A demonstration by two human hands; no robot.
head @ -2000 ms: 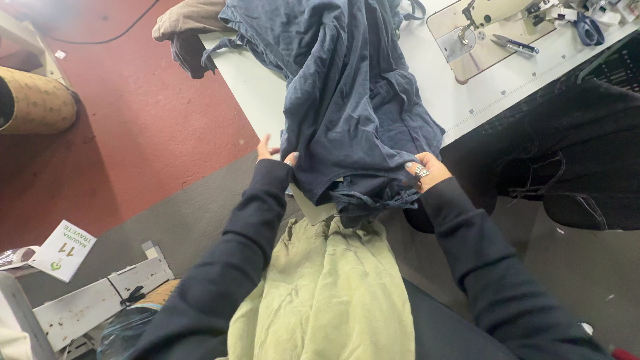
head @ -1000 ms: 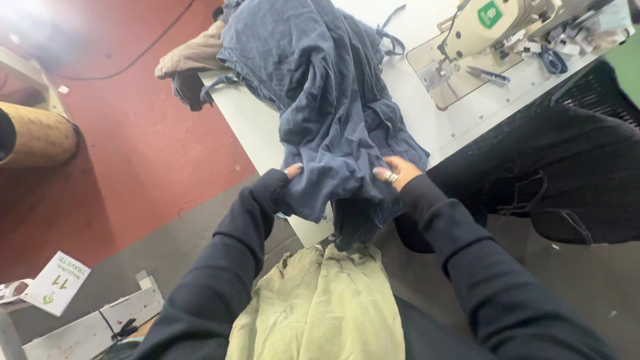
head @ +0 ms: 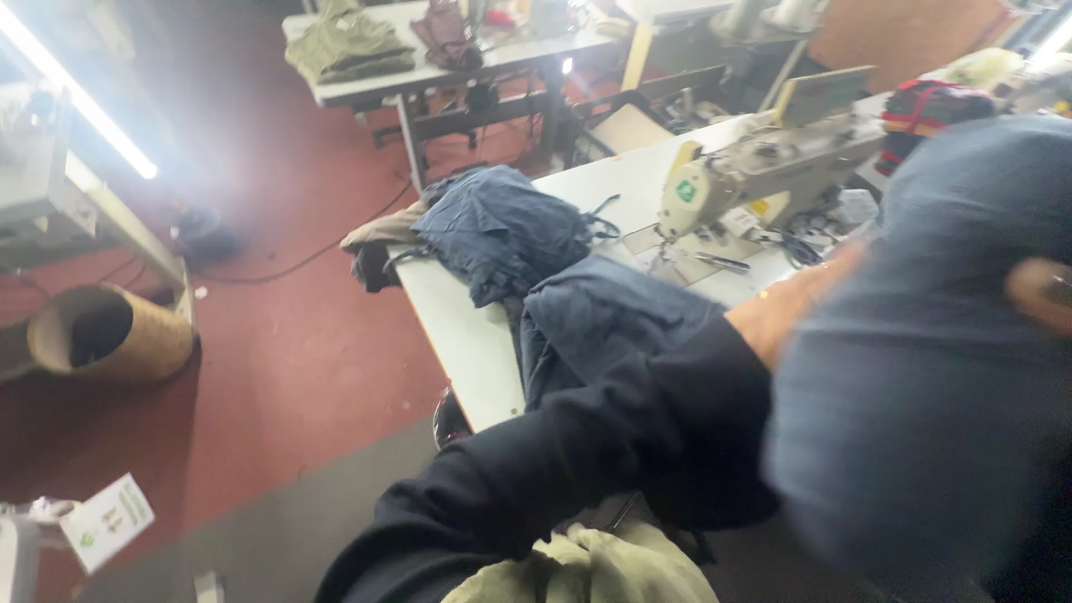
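A blue fabric garment (head: 930,360), blurred, is held up at the right of the view. My left hand (head: 796,301) reaches across to its near left side, with the fingers hidden behind the cloth. At the right edge, part of my right hand (head: 1043,293) shows against the same garment, wearing a ring. More blue cloth (head: 611,318) lies over the table corner beside my left sleeve, and a bunched blue pile (head: 502,226) sits behind it. Pale green fabric (head: 595,569) is at my lap.
A sewing machine (head: 720,188) stands on the white table (head: 456,360), with tweezers (head: 722,262) near its needle area. A brown cardboard tube (head: 117,331) is on the floor at left. Another table (head: 536,54) behind bears green garments (head: 347,46).
Both hands have moved right, and a blue garment is now raised off the table. The view has swung up, showing more of the room.
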